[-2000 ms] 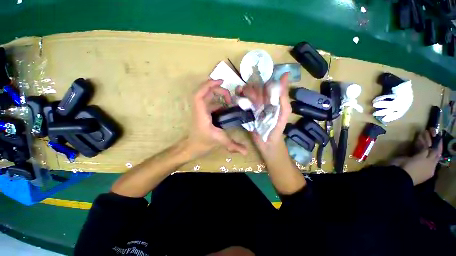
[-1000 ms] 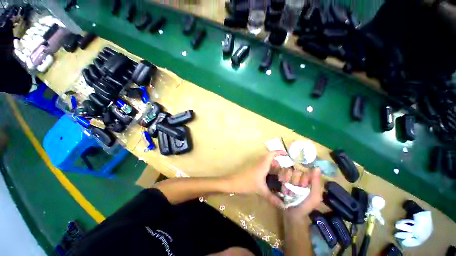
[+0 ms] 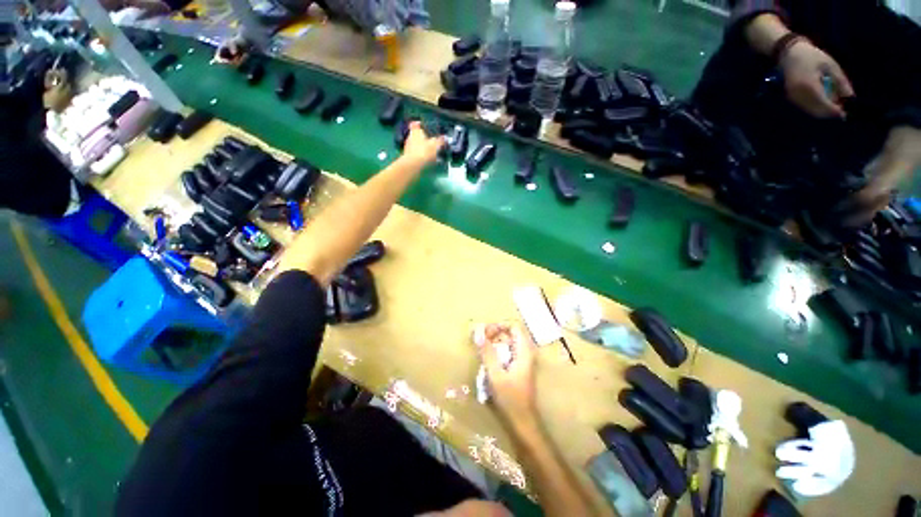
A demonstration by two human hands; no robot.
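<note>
My left hand (image 3: 422, 146) reaches far forward over the green belt. Its fingertips are at a dark housing (image 3: 406, 132); I cannot tell whether they grip it. My right hand (image 3: 508, 372) is curled over the cardboard-covered bench (image 3: 424, 278), closed on crumpled white material, probably a wiping cloth (image 3: 484, 385). A white rectangular pad (image 3: 537, 315) lies beyond it, beside thin dark tweezers (image 3: 568, 349) and a round whitish cup (image 3: 578, 310). Black housings (image 3: 656, 394) lie to the right.
The green belt (image 3: 646, 247) carries spaced black housings. Larger housings and blue cells (image 3: 295, 214) lie left. Yellow-shafted tools (image 3: 718, 459) and a white glove (image 3: 818, 457) lie right. Two clear bottles (image 3: 548, 76) stand across the belt. Another person's hands (image 3: 811, 76) work opposite. A blue stool (image 3: 151, 313) stands left.
My left hand has left my right hand and stretched forward to the belt. My right hand has moved left, with white material still in it. The view has tilted up, showing people opposite.
</note>
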